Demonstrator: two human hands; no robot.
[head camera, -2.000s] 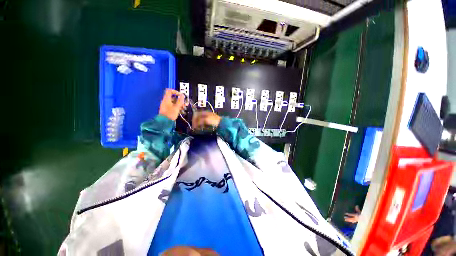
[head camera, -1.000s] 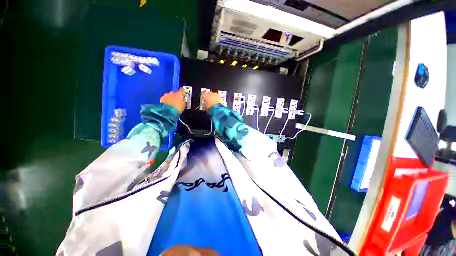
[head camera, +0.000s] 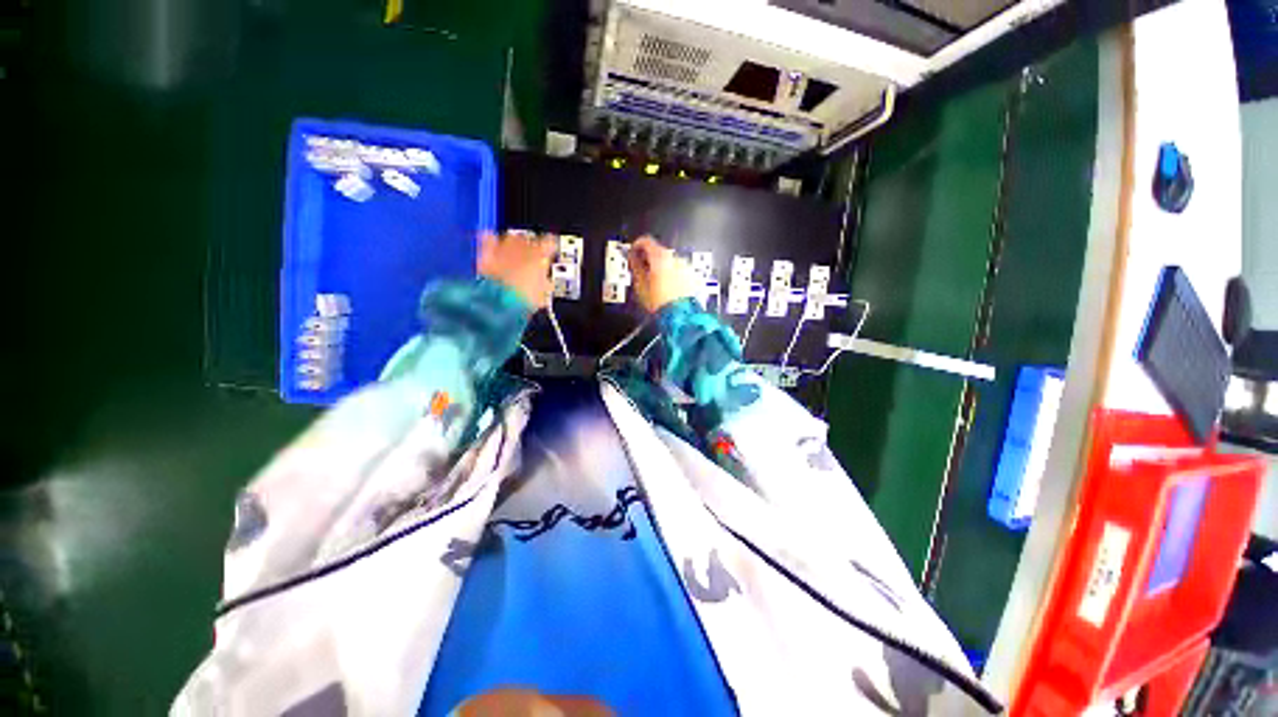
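A row of upright white sockets (head camera: 741, 284) stands on the black board (head camera: 673, 210). My left hand (head camera: 519, 266) is at the left end of the row and covers most of the first socket. My right hand (head camera: 656, 273) is between the third socket (head camera: 617, 272) and the ones to its right, fingertips on the row. Whether either hand holds a plug or unit is too blurred to tell. Thin white cords (head camera: 558, 333) run from the sockets to the grey-green strip (head camera: 771, 374) at the near edge. Small white units (head camera: 321, 343) lie in the blue tray (head camera: 292, 266).
The beige-grey instrument (head camera: 673, 59) stands behind the board. At right are a white bench (head camera: 1191, 112) with a mouse (head camera: 1172, 178) and keyboard (head camera: 1180, 350), a blue bin (head camera: 1012, 448) and red bins (head camera: 1058, 616). A white bar (head camera: 918, 357) juts right from the board.
My right hand has moved right along the row from the second socket. My left hand has shifted slightly right at the left end. A cord now runs up near the second socket.
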